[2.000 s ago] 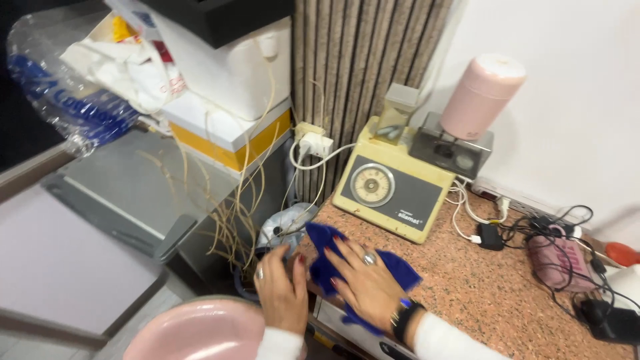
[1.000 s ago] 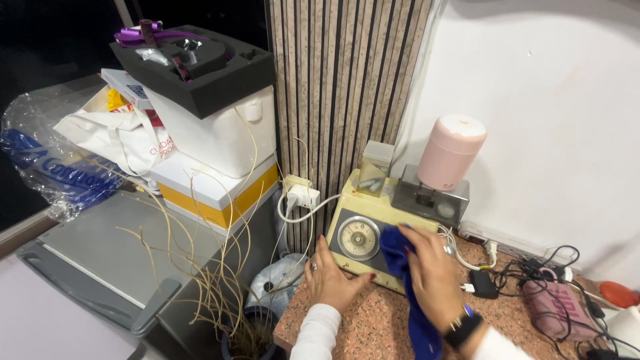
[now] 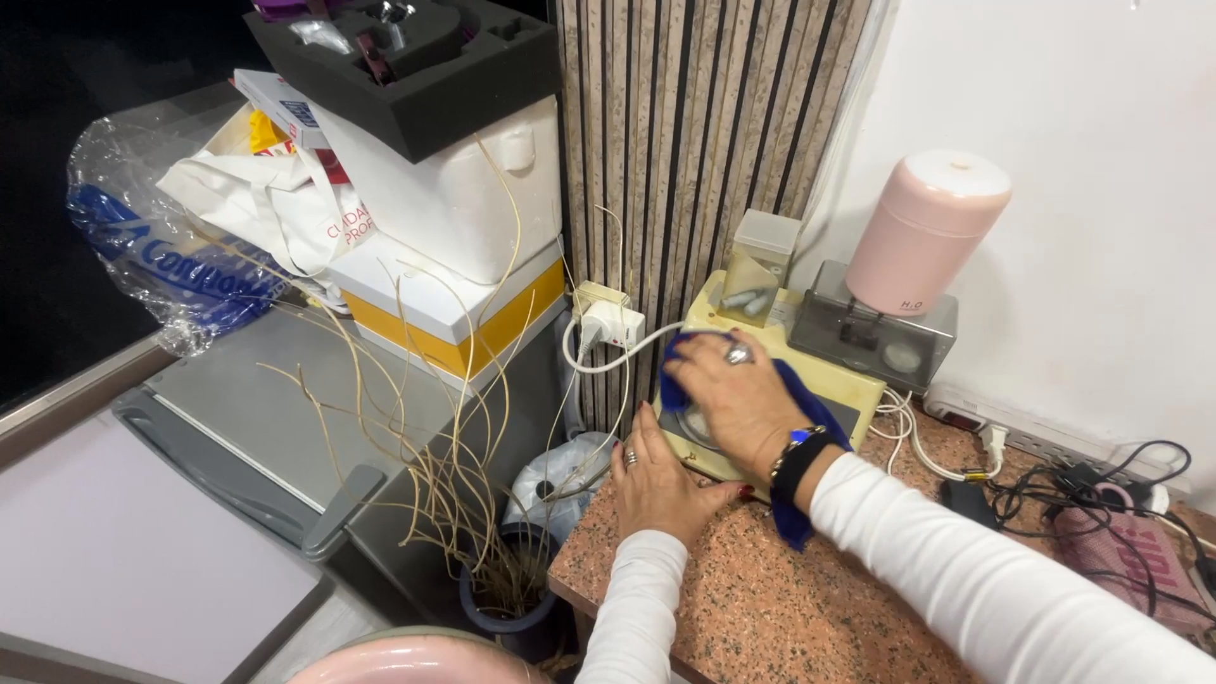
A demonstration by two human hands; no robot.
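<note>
My right hand (image 3: 736,399) presses a dark blue cloth (image 3: 807,408) against the upper left of a cream-coloured device (image 3: 841,380) with a dial on its front. The dial is mostly covered by the hand. One end of the cloth hangs below my right wrist, over the speckled stone counter (image 3: 722,608). My left hand (image 3: 660,484) rests at the device's lower left edge, fingers on it and thumb along the bottom; no object shows in it. On top of the device stands a small clear container (image 3: 758,266).
A pink humidifier (image 3: 929,233) sits on a dark translucent box (image 3: 874,328) behind. Tangled black cables (image 3: 1073,503) and a pink pouch (image 3: 1130,560) lie at right. Left are a potted plant with dry stems (image 3: 513,589), a grey small fridge (image 3: 275,418) and a plugged adapter (image 3: 613,323).
Both hands were lower, at the counter's left end with the cloth, two seconds ago. Since one second ago, my right hand and the cloth have moved from the device's right part to its upper left.
</note>
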